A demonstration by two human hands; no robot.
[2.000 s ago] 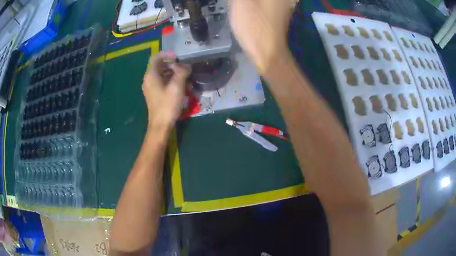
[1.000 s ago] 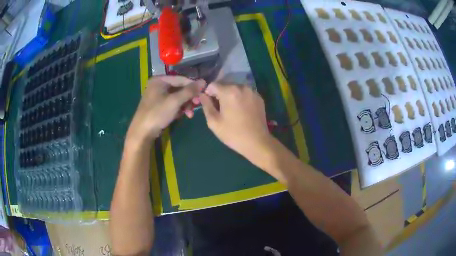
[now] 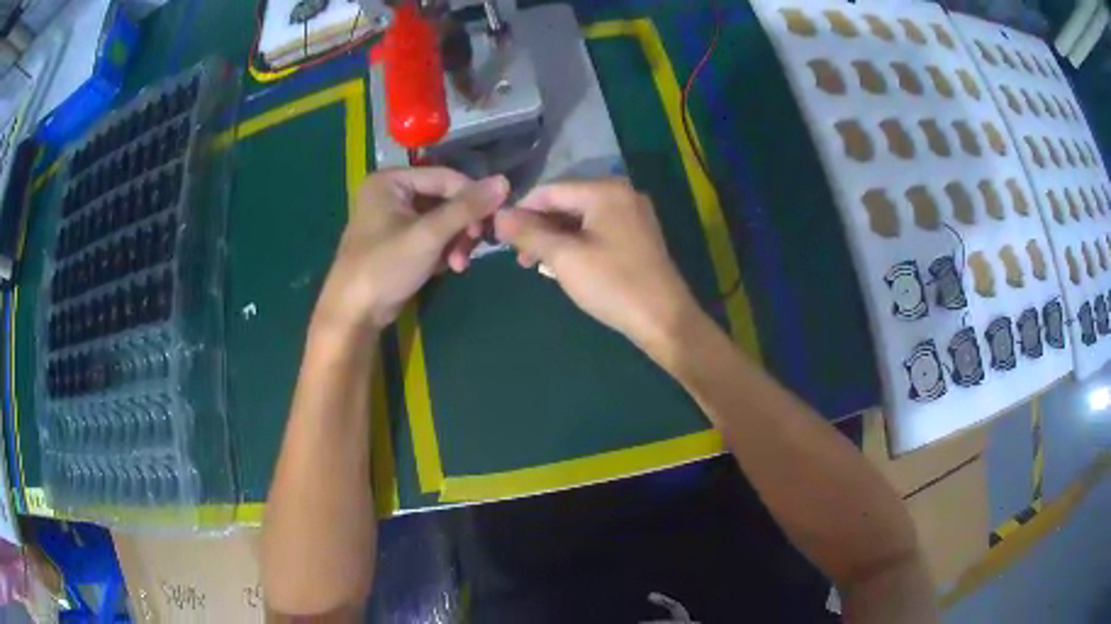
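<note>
My left hand (image 3: 408, 238) and my right hand (image 3: 597, 250) meet at their fingertips in front of the hand press (image 3: 506, 104). Each hand pinches at something small, mostly hidden by the fingers; I cannot tell what it is. A tiny whitish bit shows under my right fingers. The press's red handle (image 3: 412, 92) points down toward me, just beyond my left hand. The grey press base plate (image 3: 573, 92) lies behind my hands.
A clear blister tray (image 3: 201, 366) with rows of black parts lies at the left. White foam trays (image 3: 908, 408) lie at the right, several pockets filled near the front. A red cable (image 3: 691, 92) crosses the mat. A blue bin (image 3: 104, 73) and another foam stack (image 3: 311, 43) stand behind.
The red press handle has come down into view. My right hand has come from the press top to meet my left hand in front of it. The nippers no longer show.
</note>
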